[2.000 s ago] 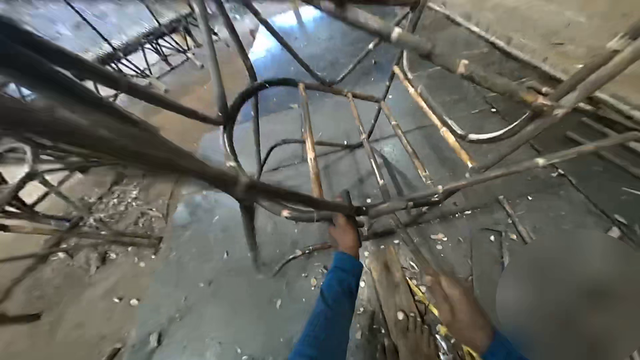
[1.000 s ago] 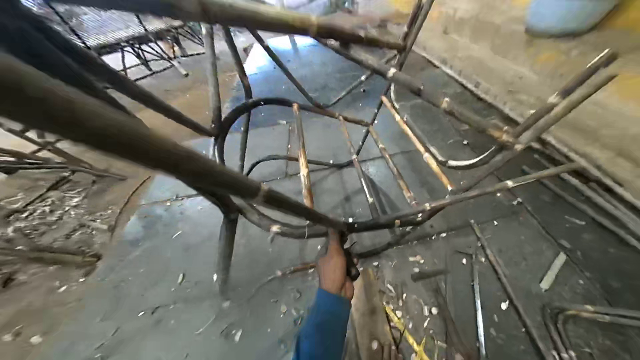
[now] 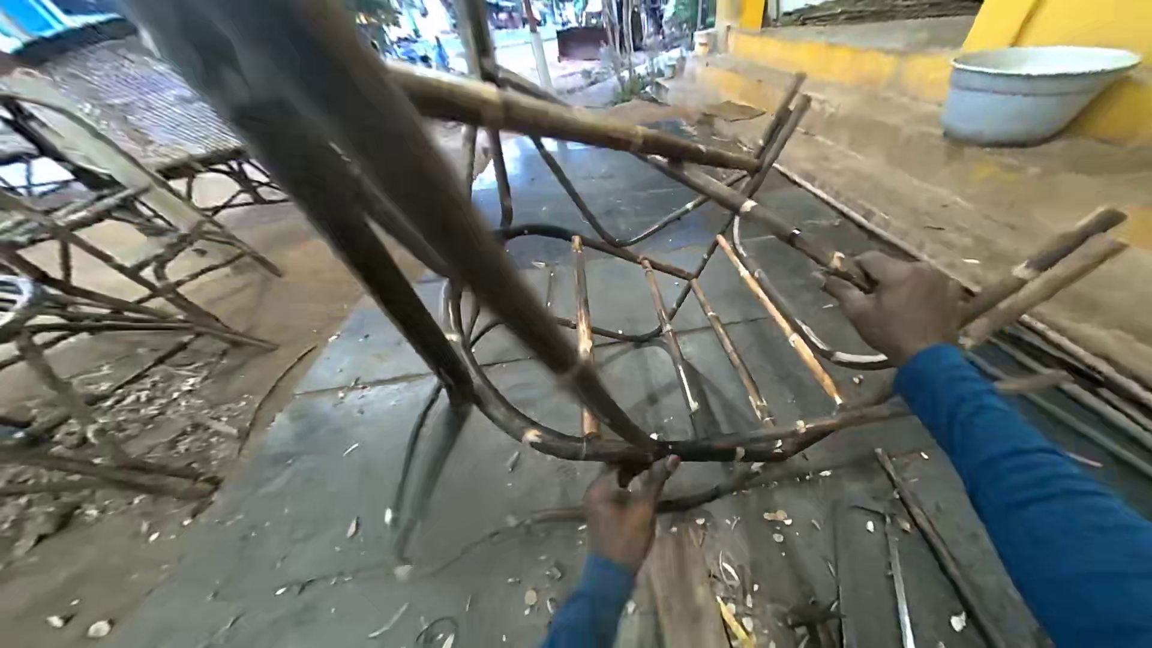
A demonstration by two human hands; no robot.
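A large frame of bent wooden poles, furniture-like, fills the middle of the head view, tilted over the floor. Several lighter peeled rods cross its curved part. My left hand is closed around the lower curved pole at bottom centre, its thumb up against it. My right hand grips an upper straight pole of the same frame near its right end. Thick dark poles of the frame pass close to the camera, upper left, and are blurred.
Wood chips and loose sticks lie on the grey floor, beside a wooden board. Other stick-built furniture stands at left. A pale metal tub stands by the yellow wall at upper right. More poles lie along the right edge.
My right hand, low near the floor two seconds ago and out of view one second ago, now holds the frame's upper pole. The left hand stays on the lower pole. The view has tilted up.
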